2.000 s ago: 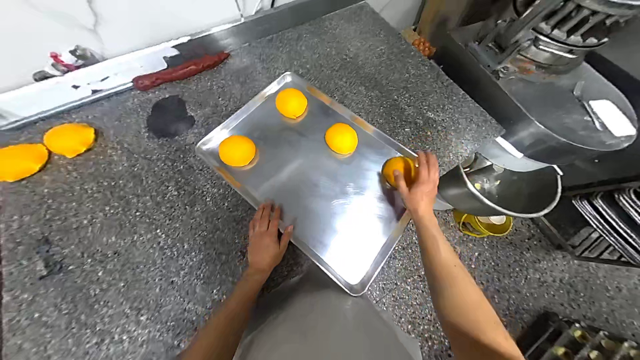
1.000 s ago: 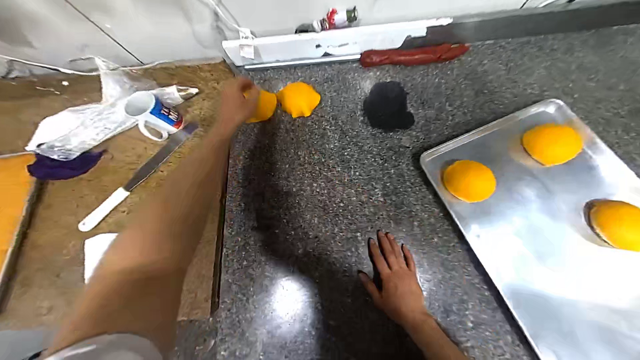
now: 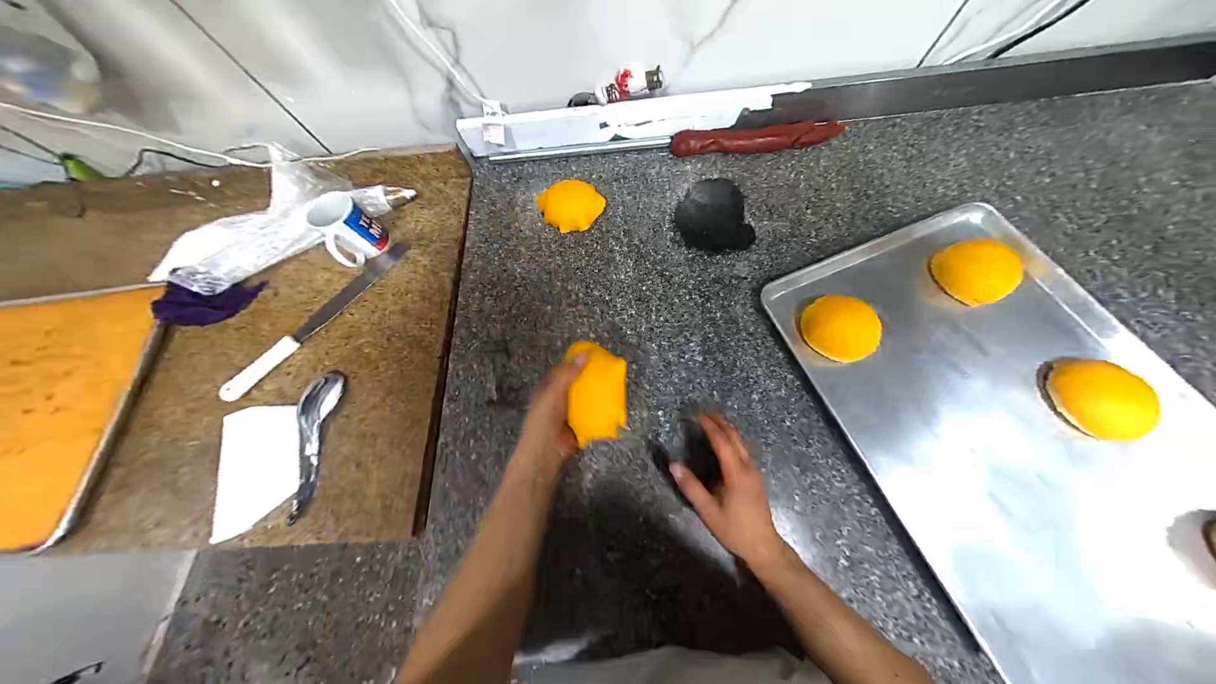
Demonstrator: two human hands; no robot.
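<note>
My left hand [image 3: 554, 410] grips a yellow-coated piece of dough [image 3: 598, 394] with ragged edges, just over the grey speckled countertop. To its right, my right hand [image 3: 727, 484] is empty, thumb and fingers apart, low over the counter. A second ragged yellow piece [image 3: 572, 205] lies farther back, beside a flat black patch [image 3: 712, 216]. On the metal baking tray [image 3: 912, 446] at the right sit rounded yellow-topped pieces, among them one near the left corner [image 3: 841, 329], one at the back [image 3: 977, 272] and one farther right [image 3: 1103, 399].
A dark red roll [image 3: 757, 139] lies by the back ledge. On the wooden board [image 3: 380, 446] at the left are a mug [image 3: 348, 228], a white-handled spatula [image 3: 313, 323], a smeared spoon [image 3: 315, 427], white paper [image 3: 255, 467], plastic bags and a purple cloth [image 3: 204, 303]. An orange-filled tray [image 3: 71, 408] adjoins them.
My left hand has brought one yellow piece from beside the other at the back toward me. A second ago it was reaching there. The view has swung left since the earliest frame.
</note>
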